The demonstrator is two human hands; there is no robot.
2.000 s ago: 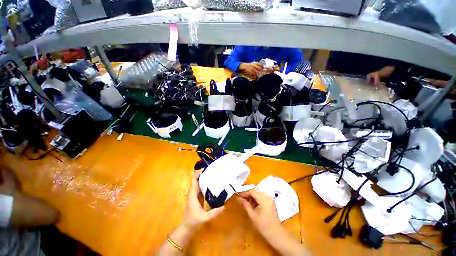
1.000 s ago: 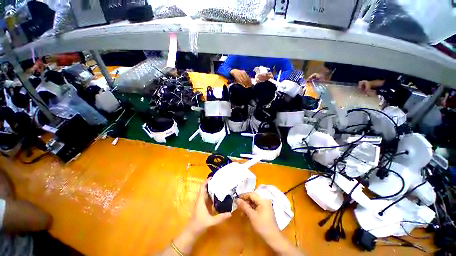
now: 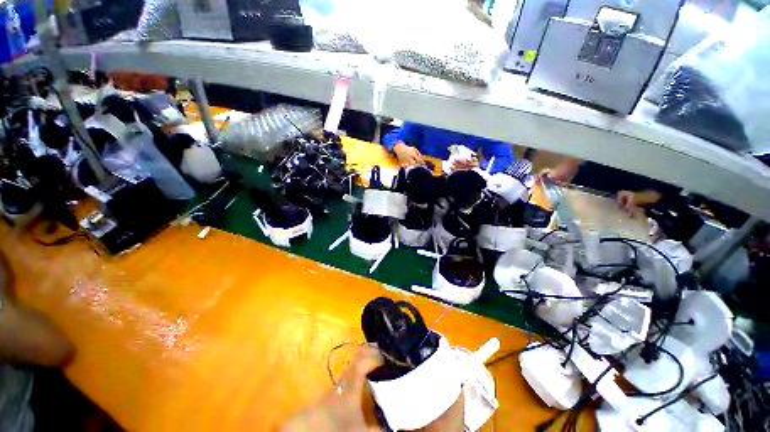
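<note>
A white camera body [image 3: 422,390] with a black round part [image 3: 395,331] on top is held low in the middle of the head view, near the lower edge. A white antenna [image 3: 482,351] sticks out at its right side. My left hand [image 3: 342,395] grips the body from the left and is blurred. My right hand [image 3: 450,420] shows only as a small patch under the body; its fingers are hidden. A white back cover [image 3: 481,396] lies behind the body at its right.
Half-built cameras [image 3: 371,234] stand on the green mat strip [image 3: 329,253]. White covers with black cables [image 3: 549,371] are piled at the right. A grey shelf [image 3: 473,99] crosses above. A bare arm [image 3: 29,333] is at the left edge; a blue-sleeved person [image 3: 498,153] sits opposite.
The camera body has moved down and right and turned, with its black round part now facing up. My right hand has gone from its front to beneath it. The view has tilted.
</note>
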